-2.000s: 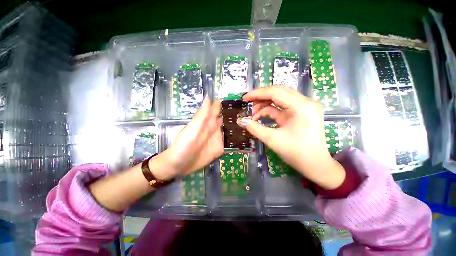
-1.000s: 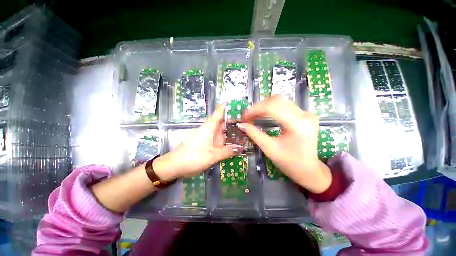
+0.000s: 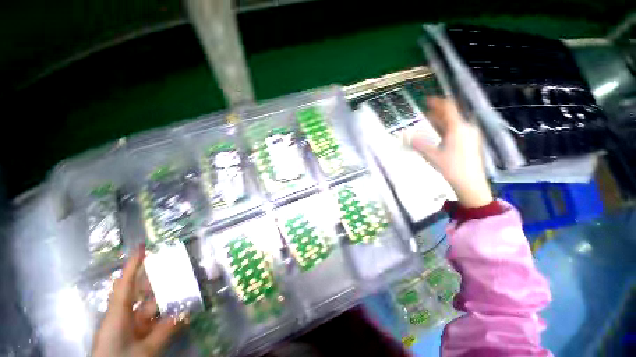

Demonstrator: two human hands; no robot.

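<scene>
My left hand (image 3: 136,317), cut off by the bottom edge, holds a covered board (image 3: 171,279) between thumb and fingers over the clear tray's front row. The board looks white under glare. My right hand (image 3: 457,150) is blurred, with its fingers apart, over the white sheet of dome stickers (image 3: 411,171) right of the tray. I see nothing held in it. The clear blister tray (image 3: 314,303) lies tilted in view. Covered boards (image 3: 226,174) sit in its back pockets. Bare green keypad boards (image 3: 251,268) show in the front row and the back right pocket.
Glossy black loaded trays (image 3: 530,97) stand at the far right, with clear sheet edges beside them. A pale metal upright (image 3: 223,56) rises behind the tray. More green boards (image 3: 418,300) show low, right of the tray. A blue stool (image 3: 551,206) stands on the blue floor.
The view has swung right. My right hand has left the board and moved over the sticker sheet. My left hand has moved away from the tray's middle with the board, which now looks white instead of brown.
</scene>
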